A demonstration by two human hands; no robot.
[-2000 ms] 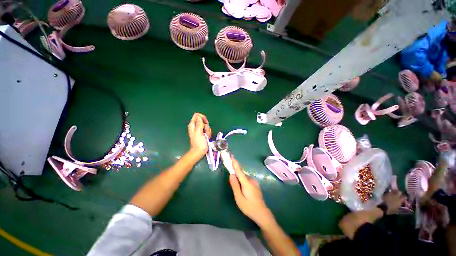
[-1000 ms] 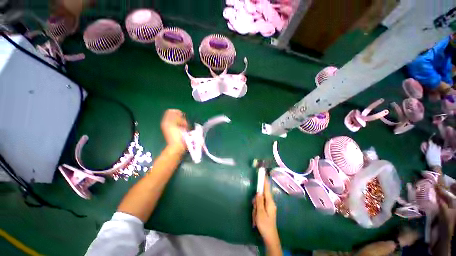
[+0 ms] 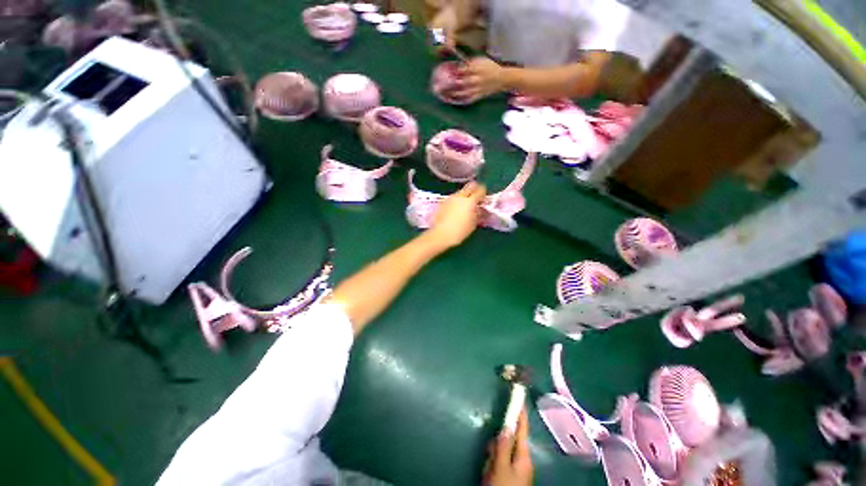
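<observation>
My left hand [image 3: 458, 214] is stretched to the far side, its fingers closed at the inner edge of a pink clip base with bracket [image 3: 503, 207]; the hand partly hides the grip. Another clip base [image 3: 423, 209] stands just left of the hand. A third clip base [image 3: 348, 182] stands apart, farther left. My right hand [image 3: 512, 459], cut off by the bottom edge, grips the pale handle of a hammer [image 3: 514, 403]. The metal head points away from me, above the green bench.
Fan heads [image 3: 388, 131] line the far side. A person's hand [image 3: 480, 80] holds a fan head there. A white machine [image 3: 142, 171] is left, near a bracket clip [image 3: 220, 313] and silvery pieces. A steel post [image 3: 684, 271], more clips [image 3: 570, 424] and a plastic bag [image 3: 745, 460] are right.
The clip base in my left hand one second ago is no longer there; a separate one now stands left of the far pair. My left hand has moved to that pair. The view has shifted left.
</observation>
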